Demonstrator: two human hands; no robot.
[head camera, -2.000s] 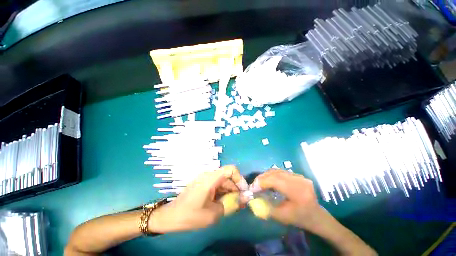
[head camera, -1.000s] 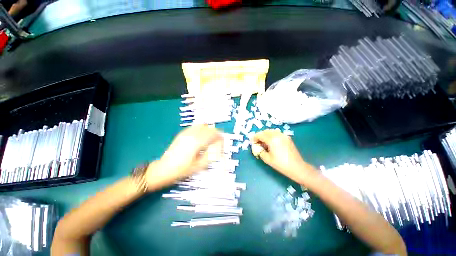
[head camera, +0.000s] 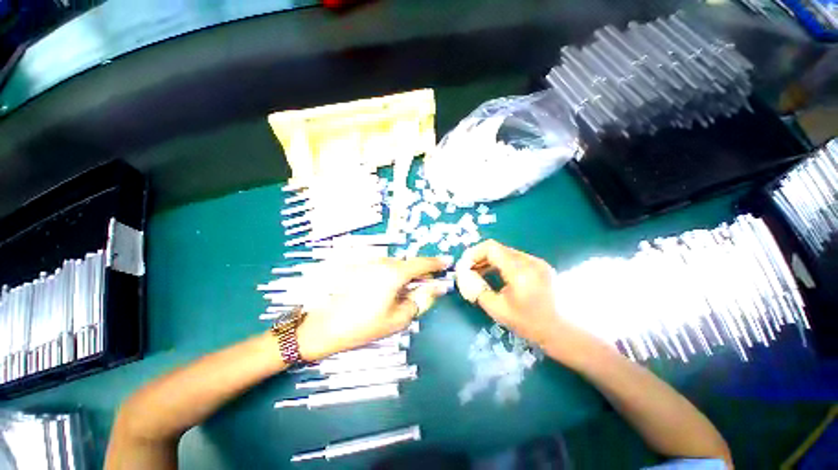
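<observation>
My left hand (head camera: 372, 296), with a metal watch on its wrist, reaches over the column of silver stepped rods (head camera: 358, 372). Its finger and thumb pinch a small pale part (head camera: 450, 274). My right hand (head camera: 505, 286) faces it, finger and thumb curled together near that part; whether it grips anything cannot be told. Yellowish covers show on the fingertips. Loose white bits (head camera: 441, 229) lie just beyond the hands. A pile of duller translucent bits (head camera: 498, 364) lies below my right hand. One stepped rod (head camera: 368, 443) lies apart near the bottom.
A yellow packet (head camera: 358, 133) and a clear bag of white parts (head camera: 501, 156) lie beyond. A black tray of rods (head camera: 127, 303) is left, wrapped rods (head camera: 41, 441) lower left. Clear tubes (head camera: 652, 78) rest on a black tray (head camera: 680, 179). A bright rod row (head camera: 707, 294) is right.
My left hand has come from over the rods to meet my right hand, fingertips close together. The view has shifted. The single rod at the bottom now shows.
</observation>
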